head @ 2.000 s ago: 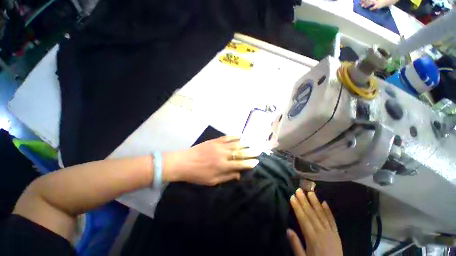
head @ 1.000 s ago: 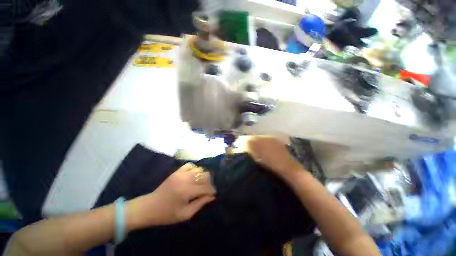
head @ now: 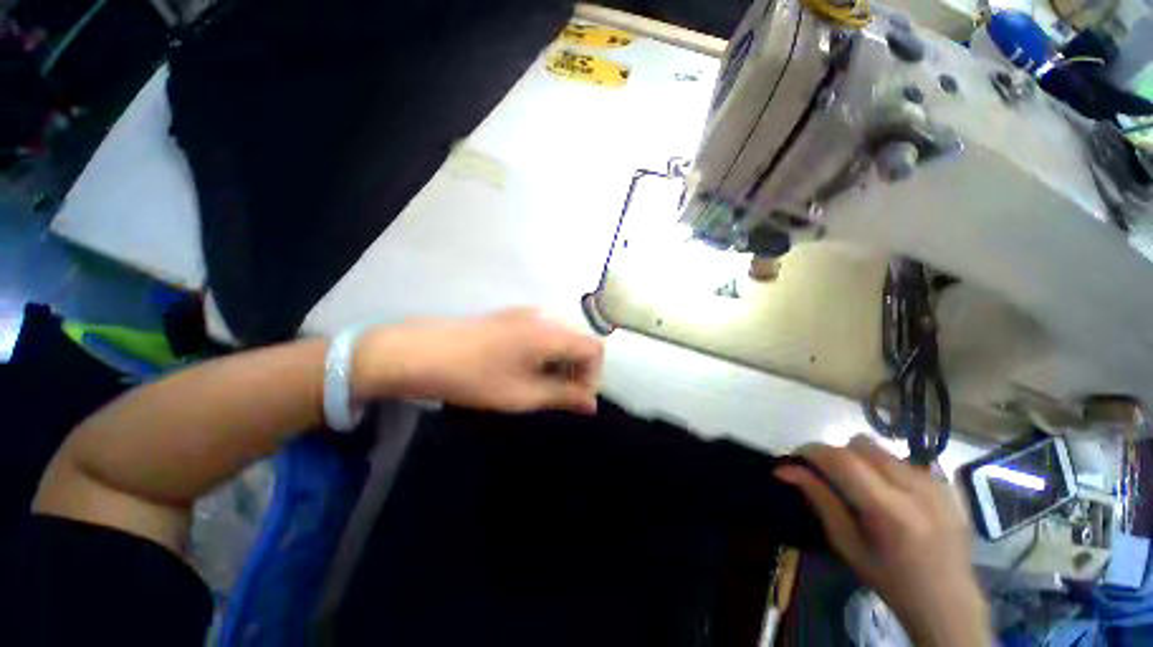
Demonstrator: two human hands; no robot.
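Observation:
A black fabric piece [head: 607,518] hangs over the table's front edge, its upper edge stretched between my hands. My left hand [head: 512,364] grips its left end with curled fingers. My right hand [head: 891,506] pinches its right end between thumb and fingers. The sewing machine [head: 809,139] stands beyond the cloth, with its bed [head: 746,316] bare under the needle area. The cloth lies in front of the bed, away from the needle.
Black scissors [head: 913,367] lie under the machine arm. A smartphone [head: 1022,487] lies to their right. A larger black cloth [head: 341,139] covers the table's left part. Yellow labels [head: 588,67] and a bent wire guide [head: 615,247] are on the tabletop. A blue bin [head: 278,544] is low at left.
The cloth has come away from under the machine head toward me. My hands have moved apart along its edge. The view has shifted, and the scissors and phone now show.

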